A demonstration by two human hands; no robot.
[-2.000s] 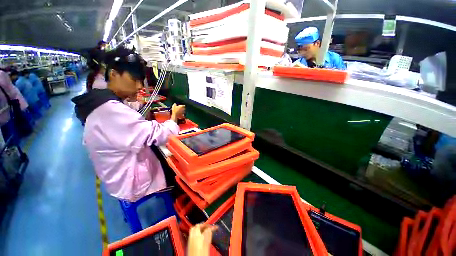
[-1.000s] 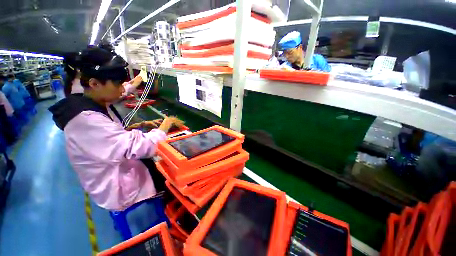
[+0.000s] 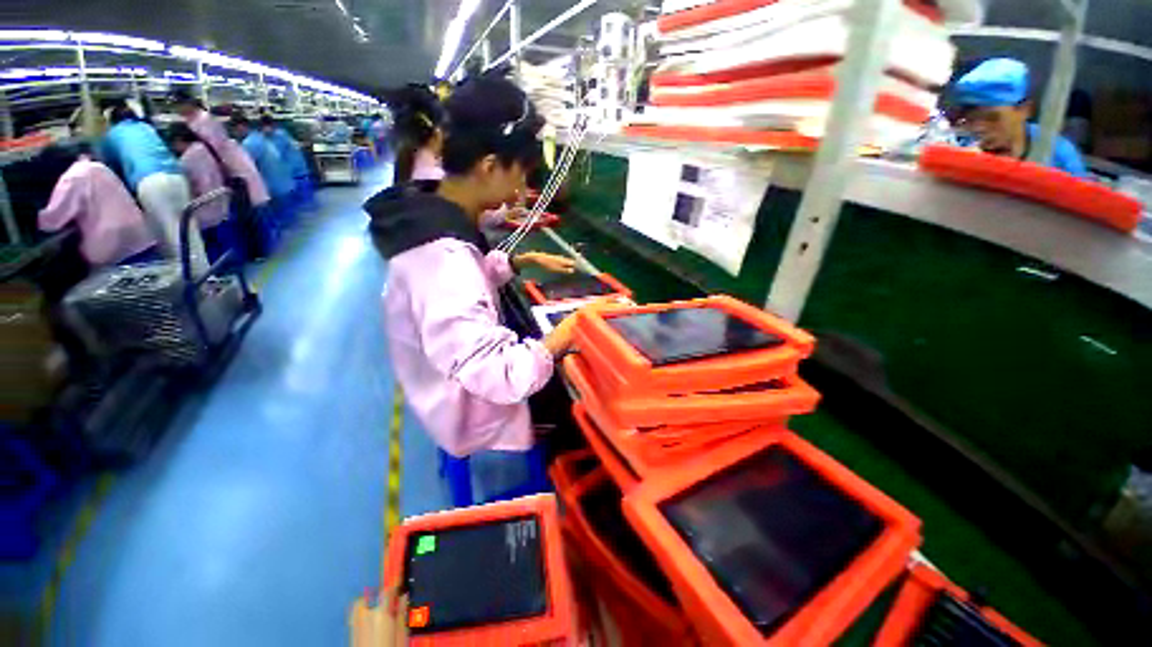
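A tablet with a dark screen, small text, a green square and a red square [image 3: 478, 575] sits in an orange foam tray [image 3: 560, 594] at the bottom centre. My left hand [image 3: 377, 622] is at this tray's lower left edge, with its fingers against the foam; the picture's bottom edge cuts it off. My right hand is not in view. Another dark tablet [image 3: 771, 531] lies tilted in its orange tray [image 3: 670, 537], right of the first and against the tray stack. A further tablet screen [image 3: 950, 628] is partly visible at the bottom right.
A leaning stack of orange trays [image 3: 708, 402] has a dark tablet on top. A worker in a pink smock [image 3: 461, 335] sits left of it, one hand by the stack. A white post [image 3: 828, 164] and shelf edge [image 3: 998, 209] stand beyond. A blue-capped person [image 3: 998, 114] is behind the shelf.
The view has swung left, so things appear further right. The lower-left tray shows more fully, with my left hand at its edge. The large tilted tray now lies closer against the stack.
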